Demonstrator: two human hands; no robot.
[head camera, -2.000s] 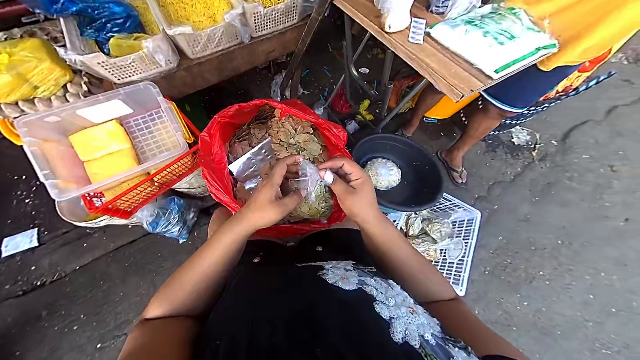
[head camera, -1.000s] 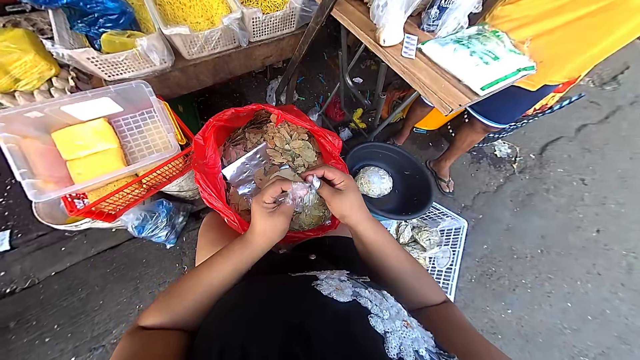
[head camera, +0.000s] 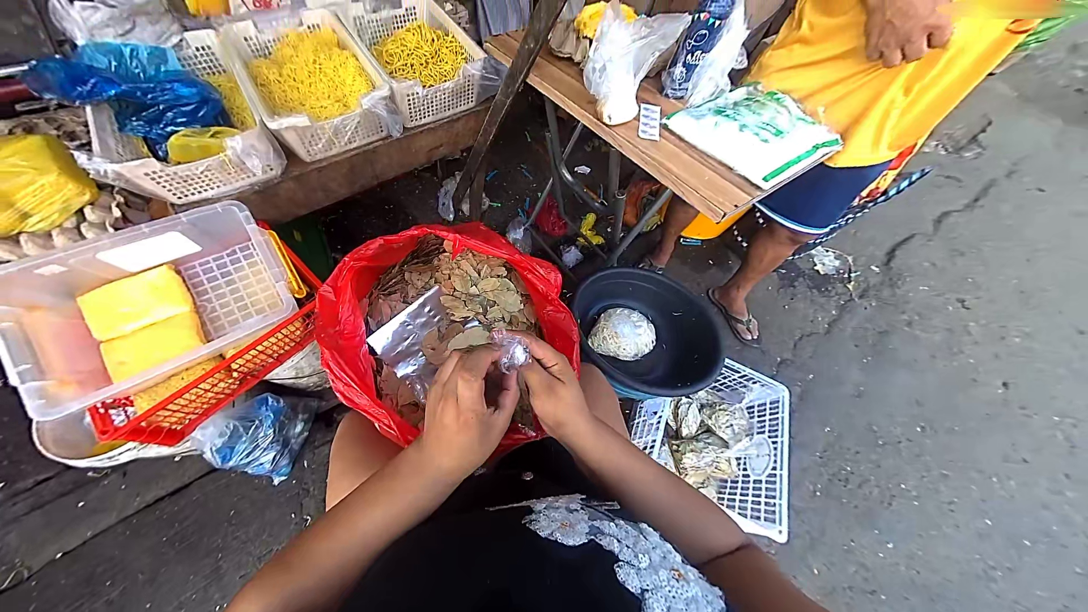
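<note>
Both my hands meet over a red plastic bag (head camera: 344, 319) full of dried leaves (head camera: 480, 285). My right hand (head camera: 552, 387) pinches a small clear plastic bag (head camera: 512, 350) at its fingertips. My left hand (head camera: 467, 404) has its fingers bent close beside that bag; whether they grip it is hard to see. A single leaf (head camera: 469, 339) shows just above the left fingertips. On the leaves, to the left of my hands, lies silvery plastic packaging (head camera: 410, 327). The lower part of the clear bag is hidden by my fingers.
Right of the red bag stands a black basin (head camera: 693, 340) with a filled clear bag (head camera: 623, 333). Below it, a white plastic crate (head camera: 772, 501) holds bagged leaves (head camera: 710, 442). At left are a clear bin (head camera: 42, 387) and red basket (head camera: 297, 340). A person (head camera: 850, 93) stands beyond the wooden table (head camera: 680, 170).
My hands remain together over the red bag, with the small clear bag at the fingers. A leaf now shows at the left fingertips. The view has shifted slightly.
</note>
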